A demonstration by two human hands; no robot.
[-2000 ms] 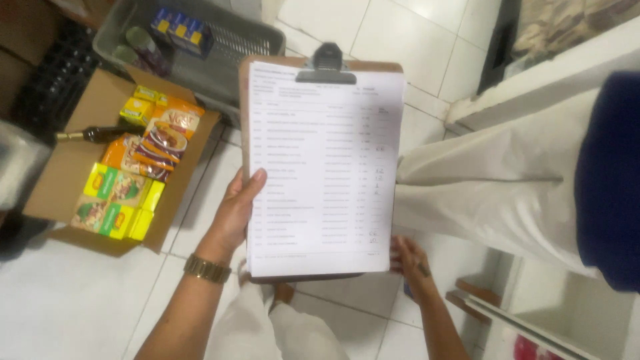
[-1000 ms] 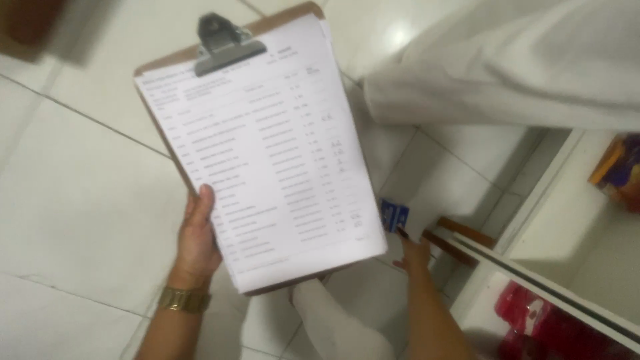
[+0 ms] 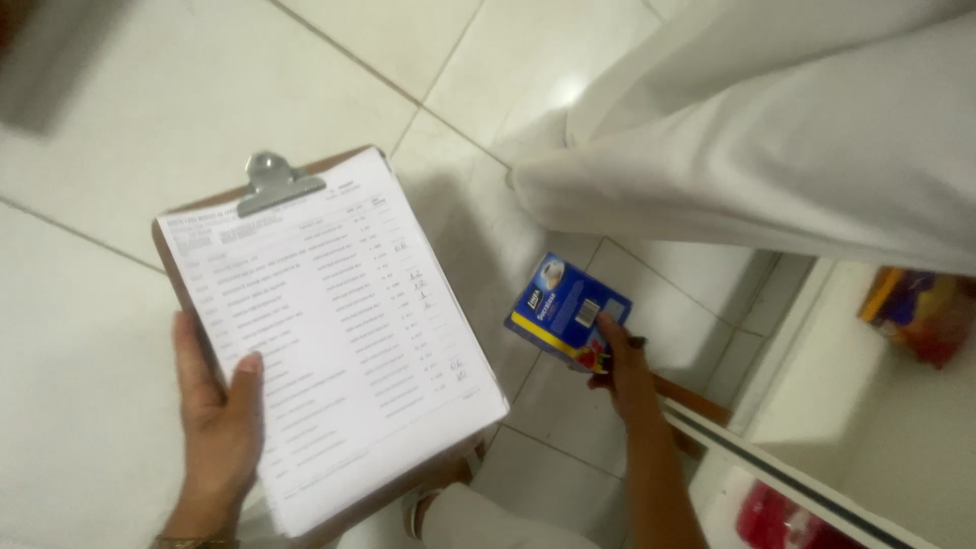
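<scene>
My left hand [image 3: 221, 435] grips the lower left edge of a brown clipboard [image 3: 171, 267], thumb on top of the sheets. Printed paper [image 3: 328, 343] with some handwritten marks lies under its metal clip [image 3: 274, 183]. To the right of the clipboard, my right hand [image 3: 621, 374] holds a blue and yellow sucralose sweetener box [image 3: 568, 305] by its lower right part. A dark thin item, perhaps a pen, shows by the fingers of that hand.
A person in white trousers [image 3: 747, 145] stands at the upper right. At the right is a white shelf unit or cabinet [image 3: 793, 366] holding a colourful package [image 3: 919, 313] and red packages [image 3: 785, 518]. White floor tiles [image 3: 473, 84] lie below. My own foot shows at the bottom.
The blue box, small beside my right hand a second ago, now shows its broad printed face. The clipboard is tilted more. The view has shifted away from the carton and crate seen earlier.
</scene>
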